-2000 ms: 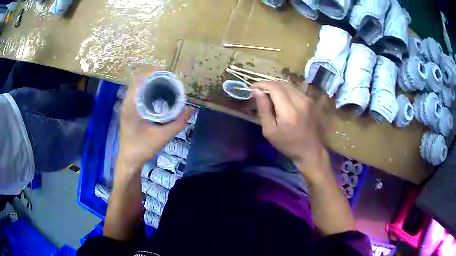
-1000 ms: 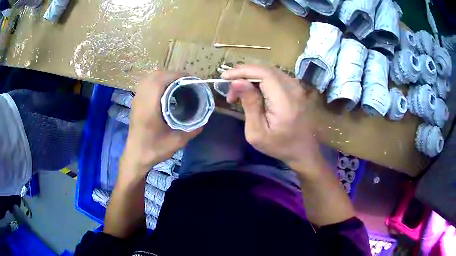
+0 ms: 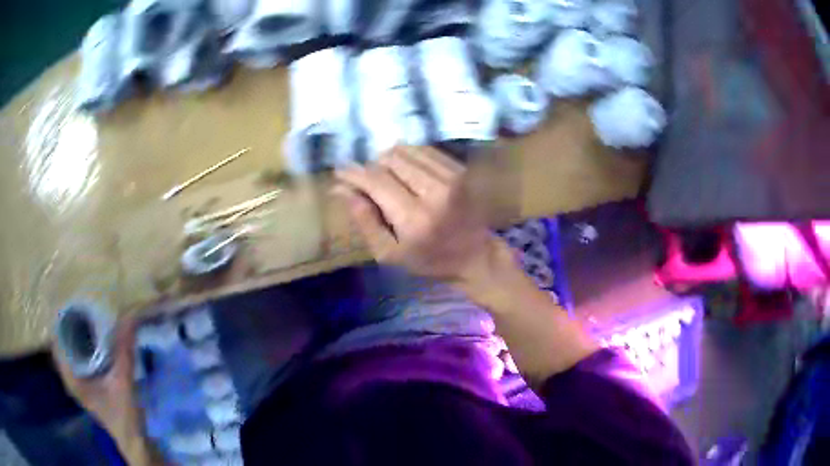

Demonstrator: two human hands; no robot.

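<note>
My left hand [image 3: 109, 396], partly blurred at the lower left, holds a light grey hollow sleeve [image 3: 86, 339] with its wide mouth facing up. My right hand [image 3: 414, 209] is blurred over the cardboard table edge, just below the standing row of grey sleeves [image 3: 318, 100]. Its thumb and fingers are apart and no swab shows in it. The small glue cup [image 3: 208, 256] sits on the dark-spotted cardboard pad, with a thin stick across it and spare swabs [image 3: 241, 209] beside it. Another swab [image 3: 207, 173] lies farther back.
Several ribbed end pieces [image 3: 628, 117] are piled at the table's right end. More sleeves [image 3: 168, 45] stand along the back. A blue bin of sleeves [image 3: 177, 391] is below at left. Crates [image 3: 678, 350] and a pink-red container [image 3: 696, 264] are at lower right.
The view has swung right, shifting the table things left. My right hand has left the sleeve's rim and the swab, and is now near the row of sleeves. My left hand still holds its sleeve.
</note>
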